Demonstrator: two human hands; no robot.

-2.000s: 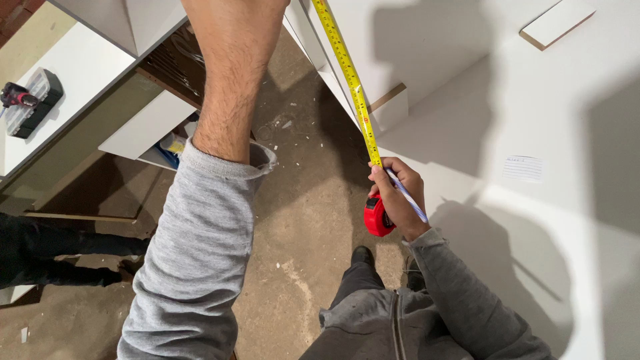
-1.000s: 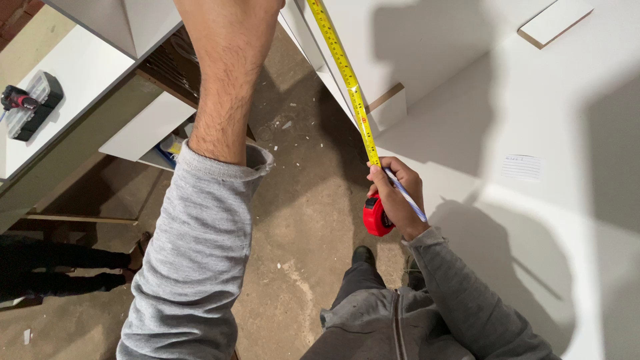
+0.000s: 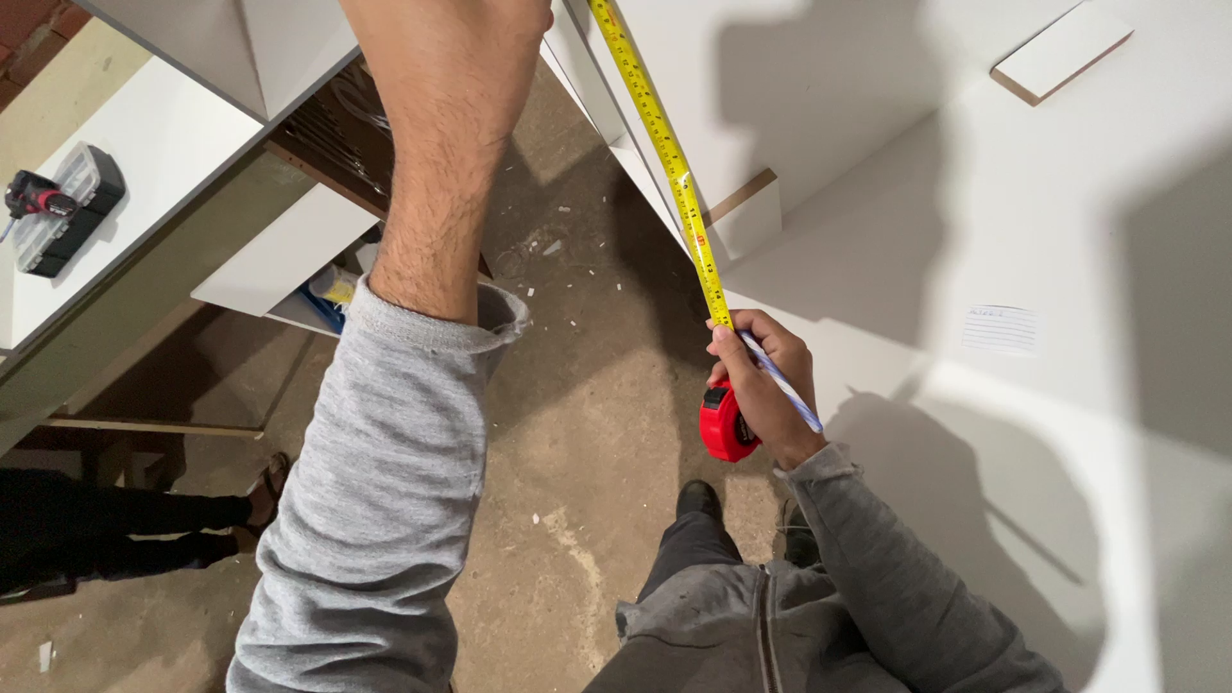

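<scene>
My right hand [image 3: 770, 380] grips the yellow blade of a tape measure [image 3: 669, 154] between thumb and fingers, with the red tape case [image 3: 727, 423] hanging just below. A white-and-blue pen or pencil [image 3: 784, 380] lies in the same hand. The blade runs up along the edge of a white panel [image 3: 818, 115] and leaves the top of the view. My left hand [image 3: 462, 48] reaches to the top edge, near the blade's upper part; its fingers are cut off, so what they hold cannot be seen.
A small white board piece [image 3: 1064, 53] and a paper with writing [image 3: 999, 330] lie on the white surface at right. Another white block [image 3: 751, 217] stands by the tape. At left, a power drill [image 3: 38, 195] rests on an organizer case [image 3: 91, 207]. A person's legs [image 3: 125, 525] show lower left.
The other person's legs at the lower left have shifted slightly. Both my hands and the extended tape stay in nearly the same place.
</scene>
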